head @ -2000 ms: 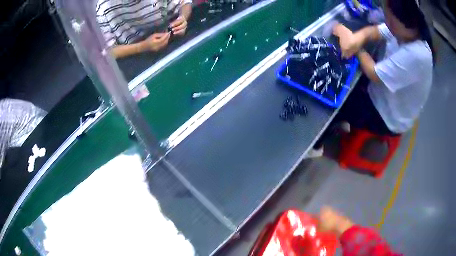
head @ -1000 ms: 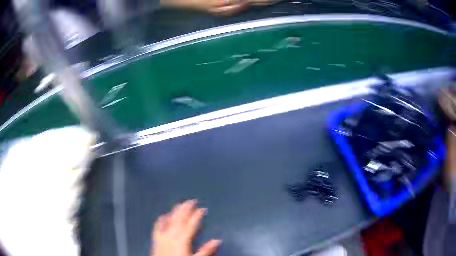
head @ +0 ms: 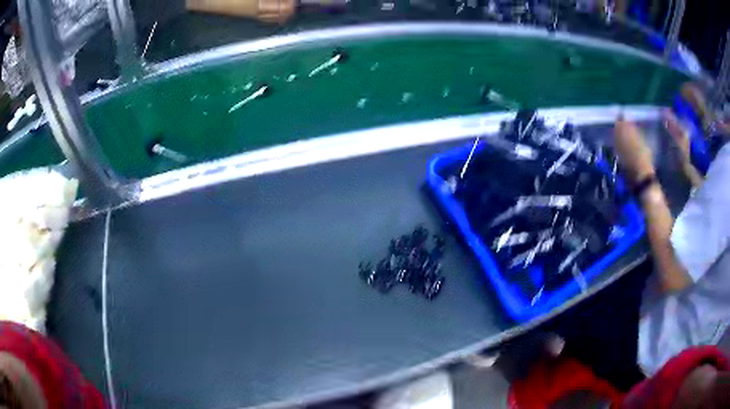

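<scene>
A small loose pile of shiny black parts [head: 406, 264] lies on the dark grey bench top [head: 232, 295]. Right of it stands the blue basket [head: 483, 260], heaped with black parts and white sticks. My red sleeves show at the bottom left and bottom right corners, each with a bit of bare skin at the picture's edge. The fingers of both my hands are outside the picture, so anything they hold is hidden.
A green conveyor belt [head: 212, 120] with scattered parts runs behind the bench's pale rail. A white bag [head: 28, 240] is at the left, near a metal post [head: 68, 132]. A person in a light shirt sits right, hands behind the basket. A red stool [head: 560, 387] is below.
The view has swung; the pile and basket now appear further left. My open hand, seen over the bench a second ago, has left the picture. Both red sleeves now show at the bottom corners.
</scene>
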